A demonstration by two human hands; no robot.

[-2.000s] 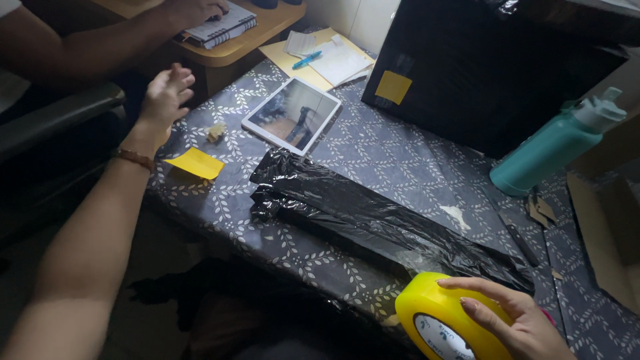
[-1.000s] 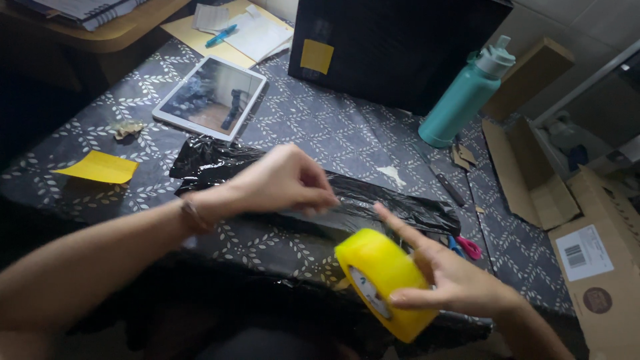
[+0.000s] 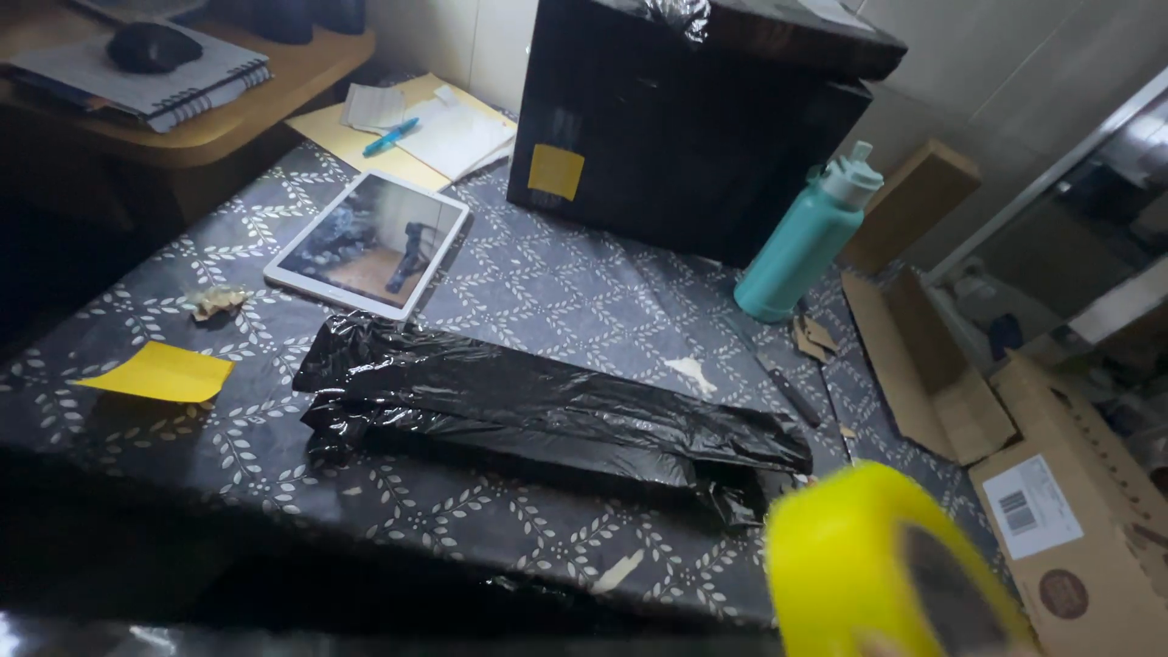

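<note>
A large roll of yellow adhesive tape (image 3: 844,547), blurred, is raised at the bottom right. Only a blurred sliver of my right hand (image 3: 881,646) shows at its lower edge, holding it; the rest lies outside the frame. My left hand is out of view. Left of the roll, a long bundle wrapped in black plastic (image 3: 547,392) lies across the patterned tablecloth (image 3: 584,283). Beyond the bundle's left end rests a white-framed tablet (image 3: 370,242). A yellow sticky note (image 3: 164,372) is at the left.
A big black-wrapped box (image 3: 675,137) stands behind, with a teal bottle (image 3: 803,242) beside it. A dark-handled knife (image 3: 792,394) lies right of the bundle. Cardboard boxes (image 3: 1077,511) are at the right. Papers and a pen (image 3: 391,137) lie at the back left.
My left hand, over the bundle one second ago, has left the view. My right hand has mostly dropped out of the frame, with the tape roll now at the bottom right.
</note>
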